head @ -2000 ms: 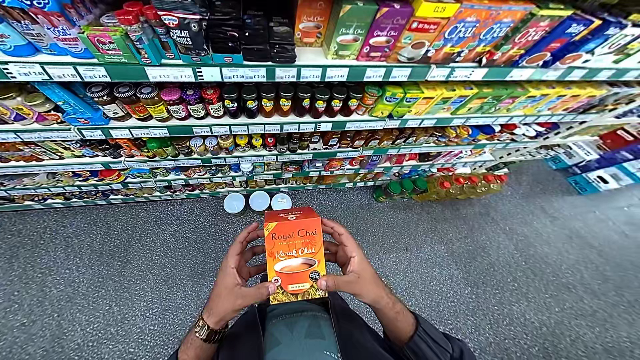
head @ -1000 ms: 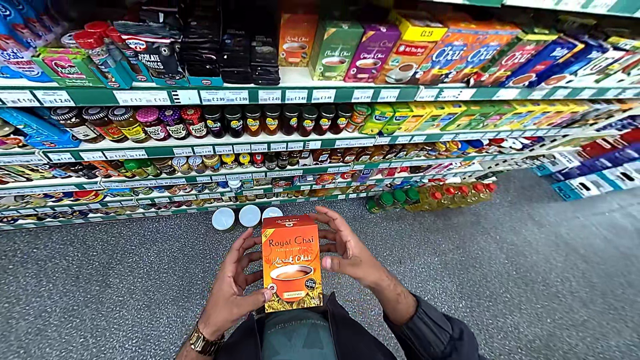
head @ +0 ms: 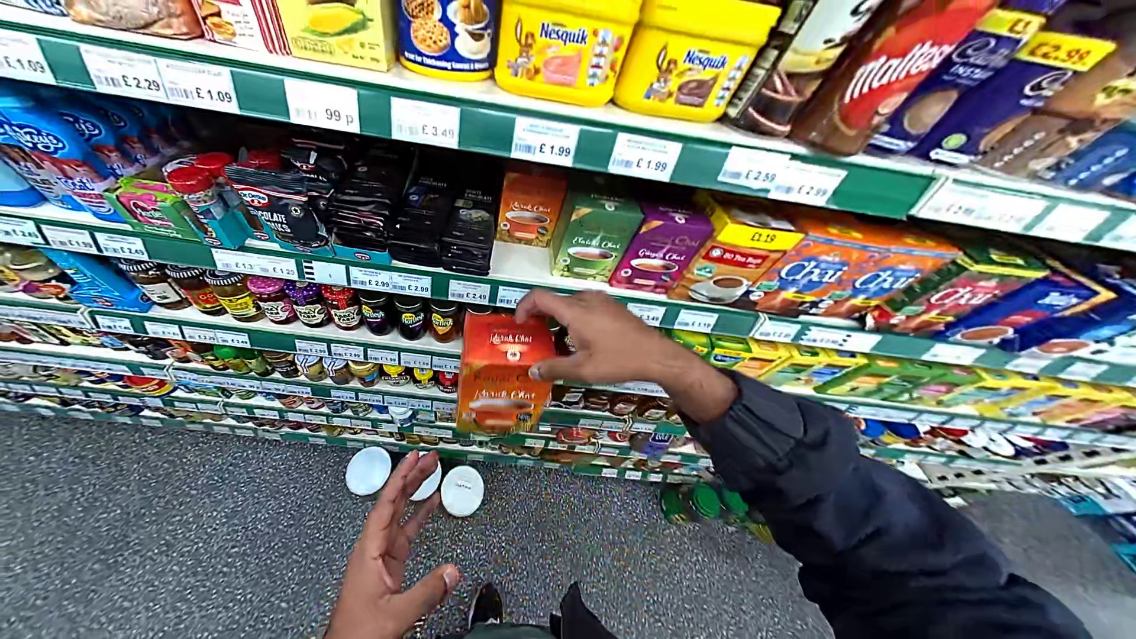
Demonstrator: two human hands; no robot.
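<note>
My right hand [head: 603,342] grips an orange-red Karak Chai tea box [head: 503,377] by its right side and top, holding it upright in front of the lower shelves. My left hand [head: 390,550] is below and left of the box, apart from it, with fingers spread and nothing held. Above the held box, a similar orange tea box [head: 530,209] stands on the shelf, with a bare strip of shelf [head: 525,262] in front of it. To the right of that box stand a green chai box [head: 596,235] and a purple chai box [head: 661,247].
Stacked black packets [head: 448,213] lie left of the chai boxes. Yellow Nesquik tubs [head: 568,49] stand on the shelf above, whose green front edge [head: 479,124] juts out. Jars [head: 377,312] fill the shelf below. White round lids [head: 368,470] are near the floor.
My left hand has let go of the tea box and moved away from it. My right hand has carried the box forward, toward the shelves. The view has shifted.
</note>
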